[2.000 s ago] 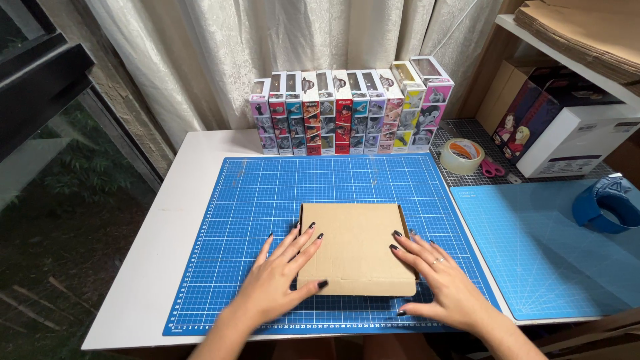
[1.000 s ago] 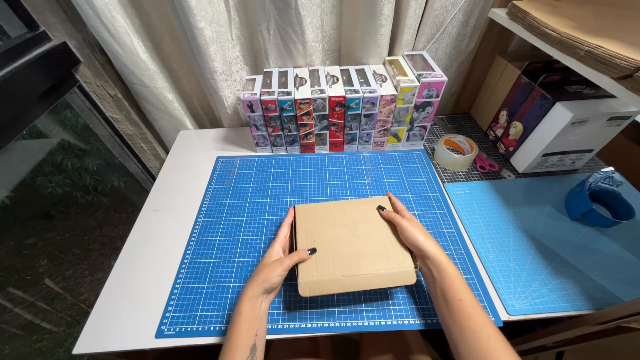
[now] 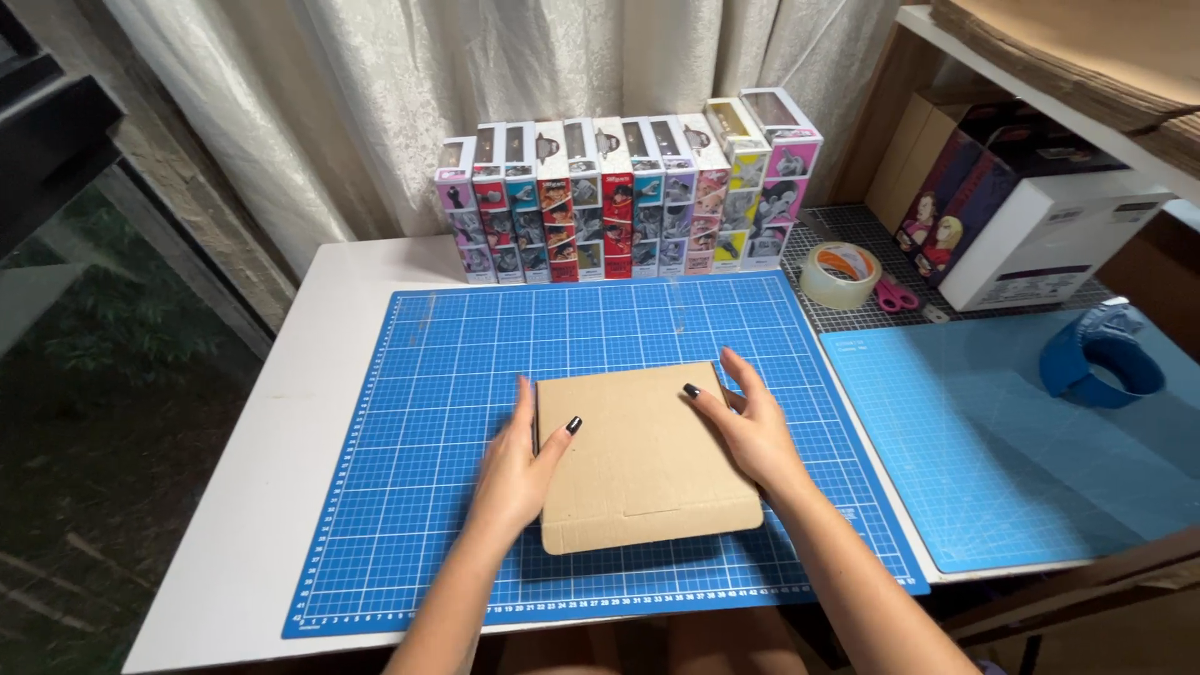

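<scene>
A flat brown cardboard box (image 3: 637, 459) lies between my two hands, over a blue gridded cutting mat (image 3: 450, 375). My left hand (image 3: 516, 469) grips the box's left side, its thumb on the top face and its fingers along the edge. At the right side my right hand (image 3: 755, 427) holds the box the same way, thumb on top near the far right corner. The near edge of the lid, a flap with rounded corners, casts a shadow on the mat. Whether the box rests fully on the mat cannot be told. Its underside is hidden.
Several printed figure boxes (image 3: 616, 225) stand in a row behind the mat. To the right are a clear tape roll (image 3: 840, 275), pink-handled scissors (image 3: 896, 297), a white box (image 3: 1050, 239) and a blue ring-shaped object (image 3: 1102, 361) on a second light blue mat (image 3: 994, 441).
Two seconds ago my hands lay spread, left on the box top and right at its right edge. They have since closed on the two sides, thumbs on top.
</scene>
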